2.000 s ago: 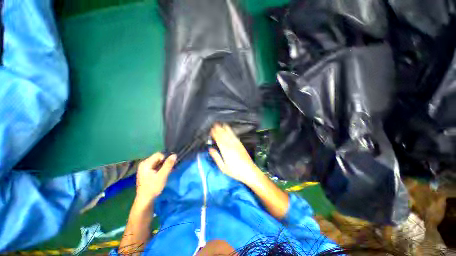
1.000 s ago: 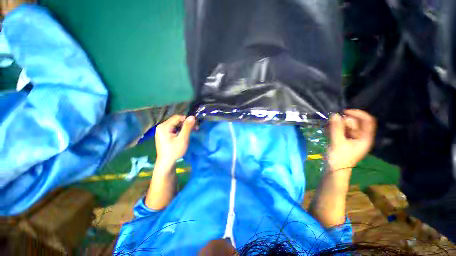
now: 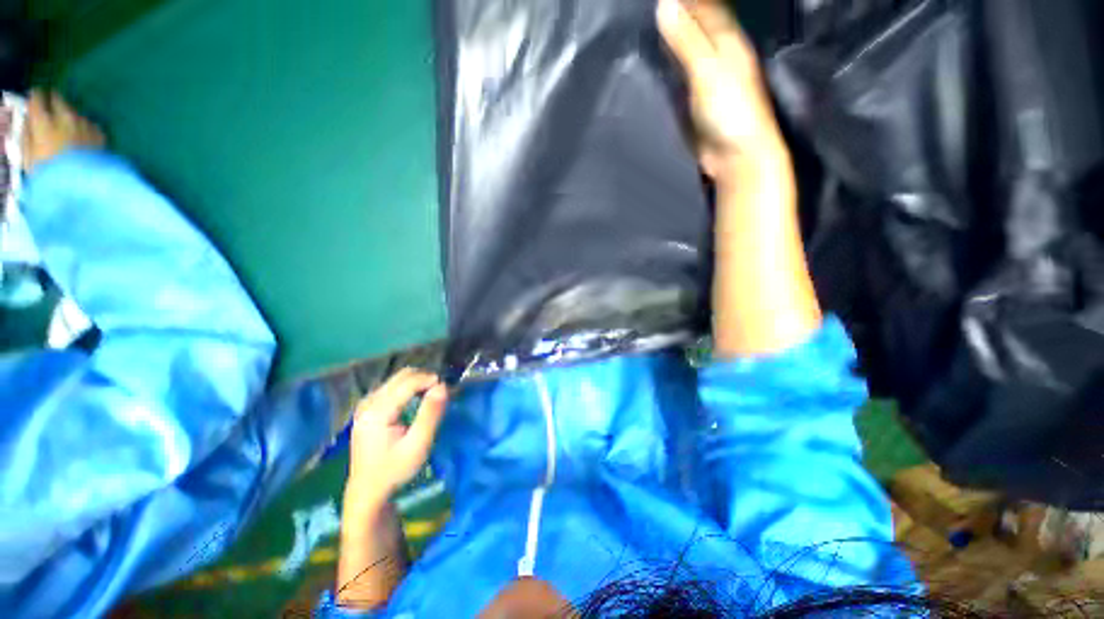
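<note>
A glossy black poly mailer bag (image 3: 569,181) lies lengthwise in front of me, its mouth edge towards my body with a shiny band along it. My left hand (image 3: 403,423) is at the near left corner of the mouth, thumb and finger pinching the corner. My right hand (image 3: 717,85) is far up along the bag's right side, fingers stretched out and pointing away. It lies at the bag's right edge, and its far fingertips are near the picture's top. The bag's far end is cut off by the frame.
A green tabletop (image 3: 266,181) is at left. A co-worker's blue sleeve (image 3: 157,314) and hand reach over its left side. A large pile of black bags (image 3: 956,242) hangs at right. Below are green floor with yellow tape and brown cardboard (image 3: 956,532).
My right hand has let go of the mouth's right corner and moved forward along the bag's right side. My left hand stays at the left corner, slightly lower in view.
</note>
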